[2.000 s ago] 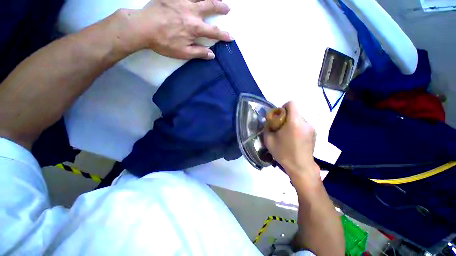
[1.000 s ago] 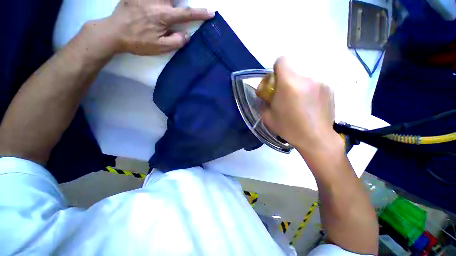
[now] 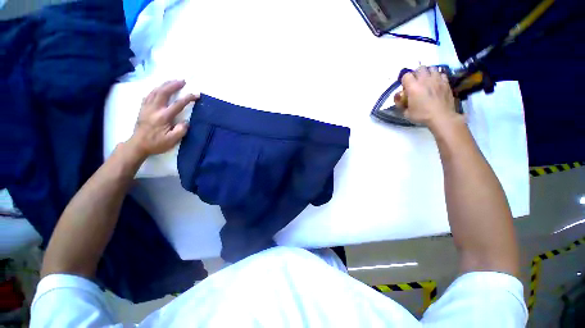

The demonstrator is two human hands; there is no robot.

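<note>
Navy trousers [image 3: 250, 166] lie on the white ironing table, the waistband [image 3: 269, 123] across the top, the lower cloth gathered and reaching the table's front edge by my body. My left hand [image 3: 160, 118] is at the waistband's left end, fingers spread, index fingertip touching the corner. My right hand [image 3: 428, 96] is closed on the wooden handle of the steam iron [image 3: 392, 115]. The iron is on the table cover, right of the trousers and apart from them, its tip pointing left.
The iron rest [image 3: 398, 14] lies at the table's far edge. The hose [image 3: 523, 22] runs from the iron to the upper right. A navy garment pile [image 3: 77, 77] hangs at left. The white table cover [image 3: 385, 192] extends right. Yellow-black tape [image 3: 558, 169] marks the floor.
The iron has moved right, off the trousers, with my right hand still on it. The view has turned, so the waistband now runs nearly level. My left hand stays at the waistband's end.
</note>
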